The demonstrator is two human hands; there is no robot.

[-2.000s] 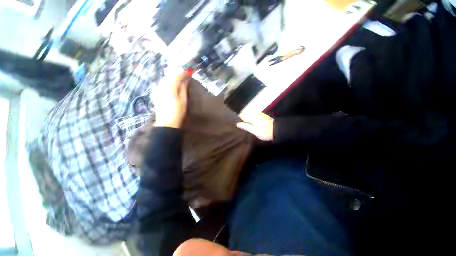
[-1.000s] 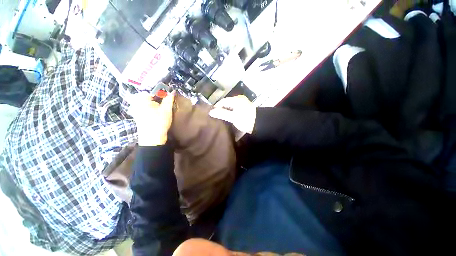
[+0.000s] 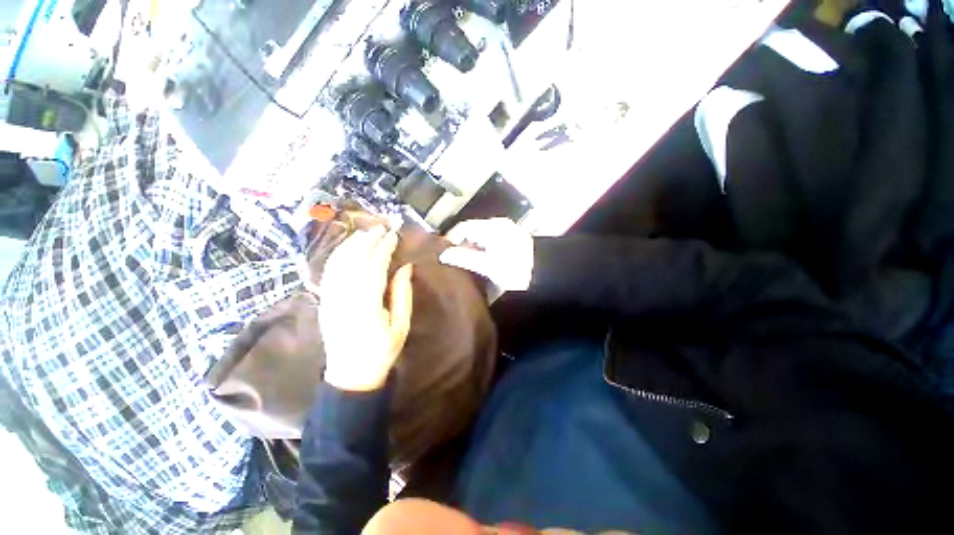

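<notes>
A brown fabric panel (image 3: 445, 345) runs from the needle area of the overlock machine (image 3: 403, 136) down toward my lap. My left hand (image 3: 364, 298) lies on the brown fabric just below the orange-red spot (image 3: 322, 212), its fingertips pinching or pressing the cloth near the presser foot. My right hand (image 3: 492, 253) holds the right edge of the brown fabric beside the machine front. Plaid fabric (image 3: 136, 334) in blue, white and black heaps to the left and joins more brown cloth. The needle itself cannot be made out.
Black knobs (image 3: 403, 75) line the machine front. A flat black rectangle (image 3: 490, 202) lies by my right hand. A small slim tool (image 3: 554, 136) is on the white table (image 3: 638, 78), which has a red edge. Black garments (image 3: 805, 157) with white curved shapes are piled at the right.
My left hand has moved right and down from beside the orange-red spot onto the brown cloth. More brown fabric shows left of my left arm. My right hand has barely moved.
</notes>
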